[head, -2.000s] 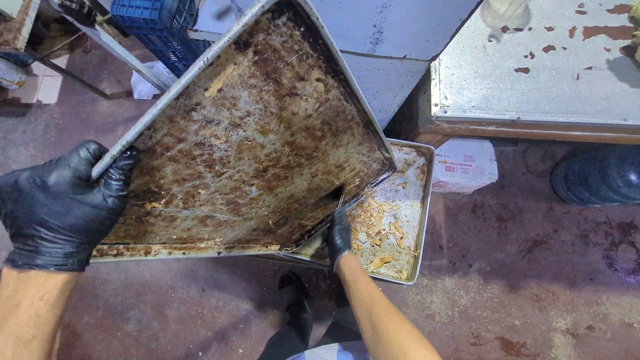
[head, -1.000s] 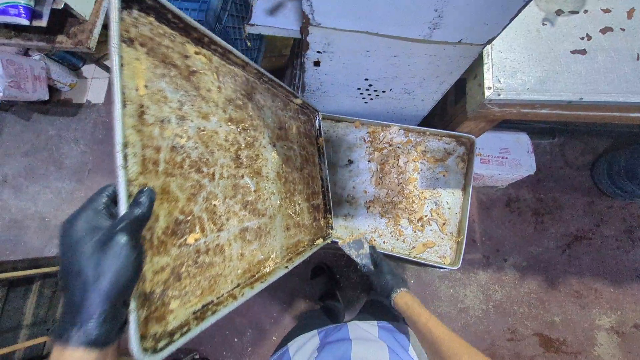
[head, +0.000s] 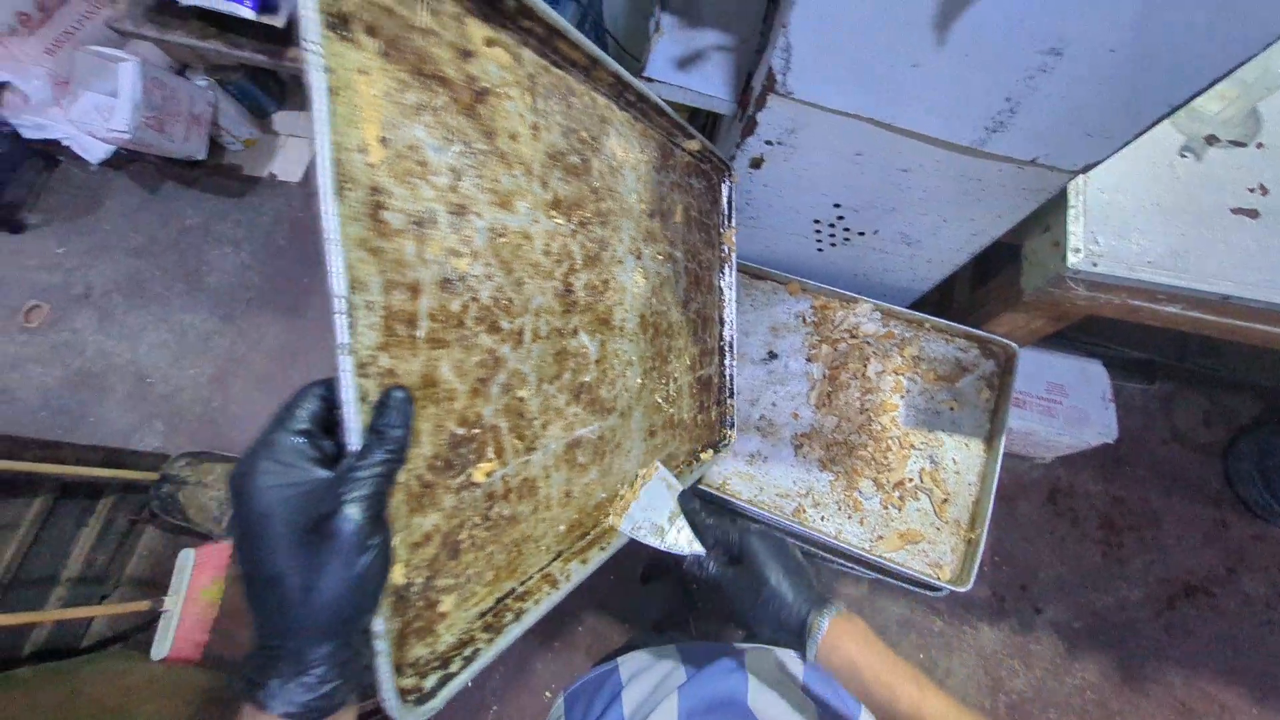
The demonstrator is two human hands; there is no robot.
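My left hand [head: 320, 540], in a black glove, grips the left rim of a large metal baking tray [head: 540, 300], thumb over the edge. The tray is tilted up, its inner face stained brown with stuck residue. My right hand [head: 760, 570], also gloved in black, holds a scraper with a flat metal blade [head: 660, 512]; its handle is hidden in the hand. The blade lies at the tray's lower rim, near the lower right corner. Behind and to the right, a second metal tray [head: 750, 420] holds a heap of brown and tan scraps [head: 865, 400].
A white metal panel [head: 900, 130] with small holes stands behind the trays. At right are a metal-topped table [head: 1180, 210] and a white printed carton [head: 1065, 400] beneath it. A pink-bristled broom [head: 195, 600] lies at lower left, with cartons [head: 150, 100] at upper left.
The large tray has been turned steeper, and its inner face now shows more fully towards me. The scraper blade, mostly hidden two seconds ago, is in plain view. The view has shifted.
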